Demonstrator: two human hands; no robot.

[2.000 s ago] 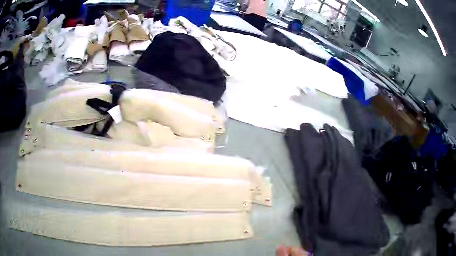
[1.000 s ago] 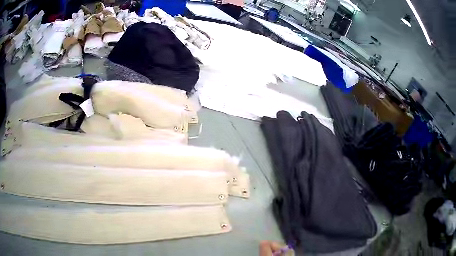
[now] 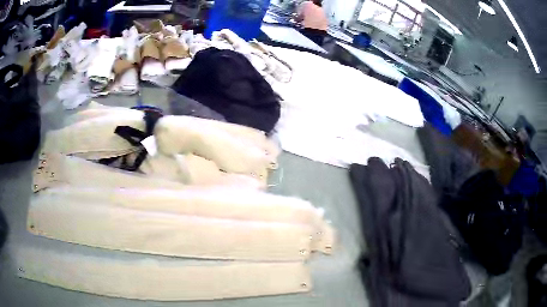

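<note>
Long cream strips [image 3: 174, 231] with a fuzzy white edge lie flat and overlapping in front of me, with small snaps at their ends. One separate strip [image 3: 162, 278] lies nearest me. Behind them is a curled cream bundle [image 3: 207, 141] with a black tie [image 3: 133, 134] and a small white label [image 3: 149, 144]. Neither of my hands is in the picture. A dark shape cut off at the left edge is too unclear to name.
Dark folded garments [image 3: 408, 234] lie at the right, black cloth [image 3: 487, 216] beyond them. A black bundle [image 3: 228, 87], white and tan rolls [image 3: 153, 57] and white fabric [image 3: 342, 90] lie behind. A black bag [image 3: 19, 114] stands left. A person [image 3: 313, 18] is far back.
The fingers seen earlier at the bottom edge, with something purplish a second ago, are out of the picture. The view has shifted back left and up. The strips lie as before.
</note>
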